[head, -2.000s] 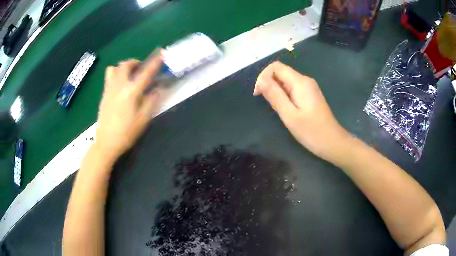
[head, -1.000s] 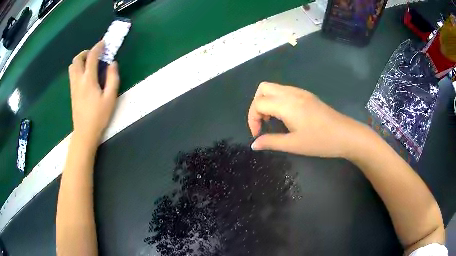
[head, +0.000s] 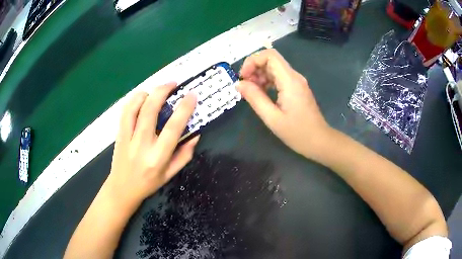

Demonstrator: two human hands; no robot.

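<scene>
My left hand [head: 152, 136] holds a handset assembly [head: 207, 98] with its white keypad sheet facing up, over the pale rail's inner edge. The handset is tilted, its blue end up and to the right. My right hand [head: 240, 81] is at that blue end, thumb and index fingertips close together against it. Whether a tiny part is between them is hidden. A wide pile of tiny black parts [head: 177, 227] lies on the dark bench below my hands.
The green belt [head: 76, 86] beyond the white rail [head: 61, 167] carries another handset unit [head: 24, 154] at left. A dark smartphone [head: 328, 17] stands at top. A clear zip bag [head: 390, 91] and a red and amber container [head: 436, 33] are at right.
My left hand has come from the belt to the middle with the handset in its grasp. My right hand has moved from the black pile up to the handset's blue end.
</scene>
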